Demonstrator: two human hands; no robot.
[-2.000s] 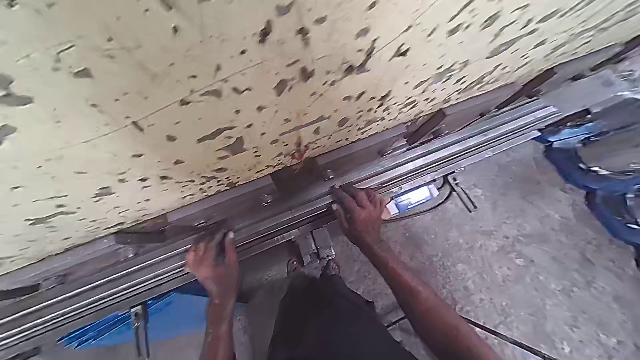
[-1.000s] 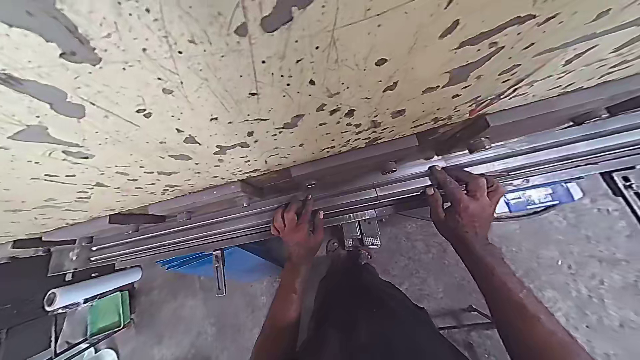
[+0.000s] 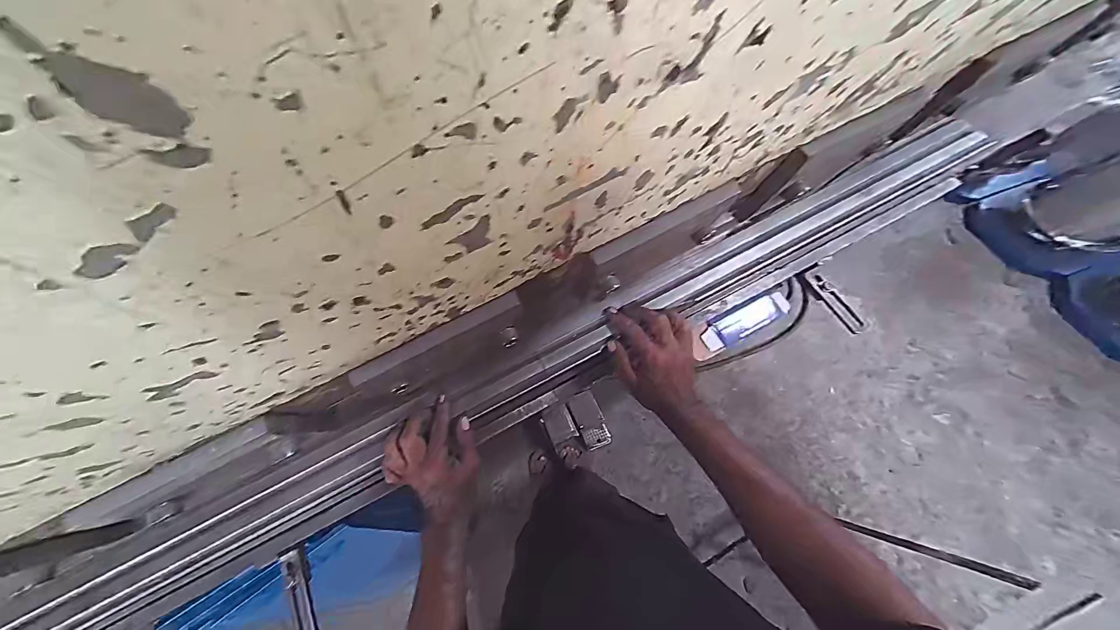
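Observation:
A long grooved metal rail runs diagonally across the head view, below a large cream-painted machine panel with chipped paint. My left hand rests on the rail left of centre, fingers spread over its upper edge. Farther right, my right hand lies on the same rail with its fingers bent over the grooves. Whether either hand grips a separate piece cannot be told. Bolt heads and a dark metal clamp block sit between the panel and the rail.
Beneath the rail is a foot pedal near my feet. A blue sheet lies at the lower left. At the right are a bright lamp-like object, a metal bracket and blue tubular material. A thin dark bar crosses the concrete floor.
The view has swung and tilted considerably. Both hands remain on the rail, though their exact shift along it cannot be told.

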